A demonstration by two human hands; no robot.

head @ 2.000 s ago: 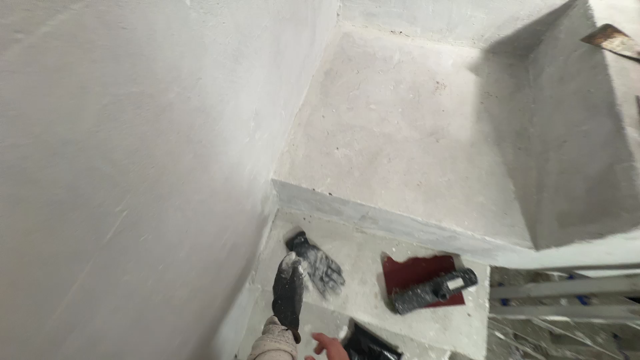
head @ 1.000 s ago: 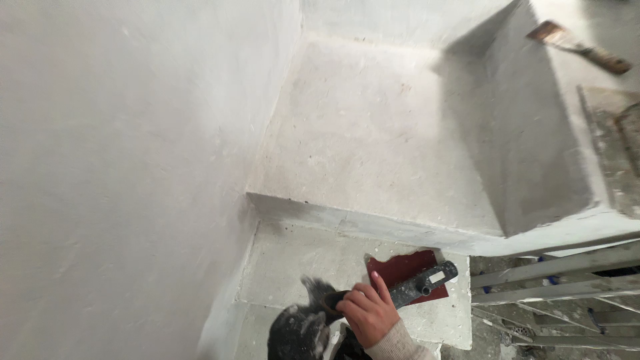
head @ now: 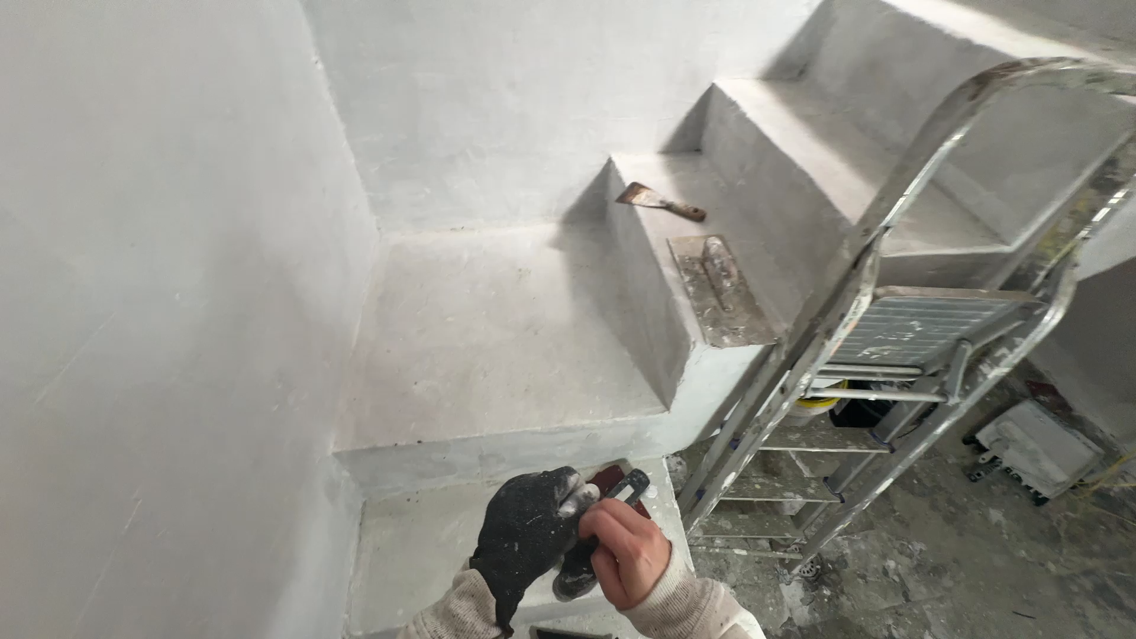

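In the head view, my left hand (head: 530,531) wears a black work glove smudged with white dust. Its fingers bend inward and meet the curled fingers of my bare right hand (head: 628,548). What lies between them is hidden. A dark rounded piece (head: 575,575) shows below the meeting fingers; whether it is glove or tool handle is unclear. Just beyond my right hand, a black tool handle (head: 632,486) shows over a dark red sheet (head: 607,477) on the lower pale step (head: 417,532). The hands cover the rest of the tool.
A scraper with a worn handle (head: 664,202) and a plastering trowel (head: 723,288) lie on a higher step. A spattered aluminium stepladder (head: 852,311) stands at right beside the stairs. A pale case-like object (head: 1038,448) is on the dirty floor. A smooth wall (head: 177,311) rises at left.
The black glove that lay on the lower step two seconds ago no longer shows there. My hands have come together near the tool. The view has swung right, showing the stepladder.
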